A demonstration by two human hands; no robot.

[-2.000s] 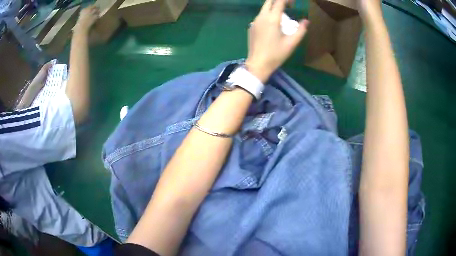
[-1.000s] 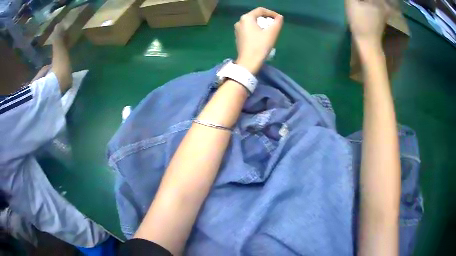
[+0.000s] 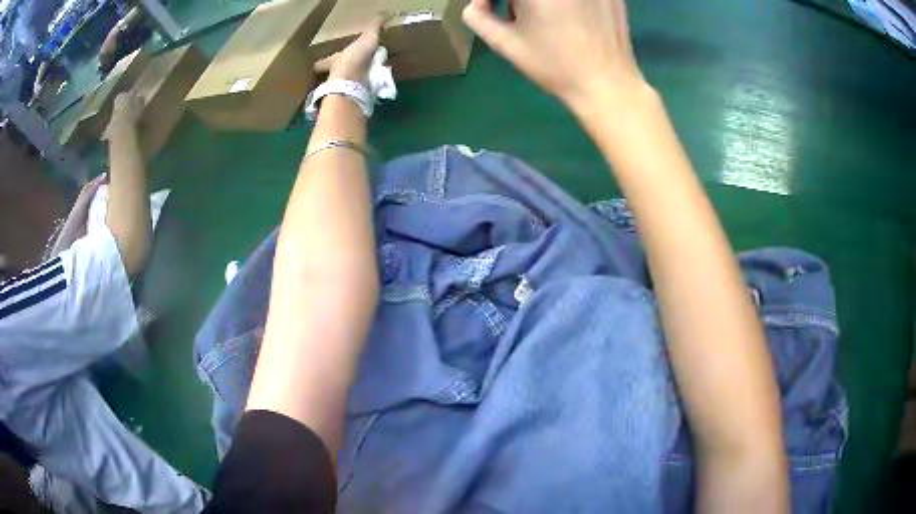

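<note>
A brown carton (image 3: 432,45) with a small white label lies at the top centre on the green surface. My left hand (image 3: 354,58) is at its left end, fingers on the cardboard, with a crumpled white wad (image 3: 383,78) held against the palm side. My right hand (image 3: 562,40) is just right of the carton, its fingers curled and partly cut off by the top edge; whether it holds anything is hidden. A second labelled carton (image 3: 256,70) lies just to the left.
A blue denim jacket (image 3: 562,371) is heaped in front of me under my forearms. A coworker in a white shirt (image 3: 65,311) is at left, a hand on further cartons (image 3: 171,90). Papers (image 3: 889,18) lie at the far right corner of the green table (image 3: 824,131).
My left hand has moved left onto the carton. My right hand has moved left from the far right; the carton that was beside it there is no longer seen at that spot.
</note>
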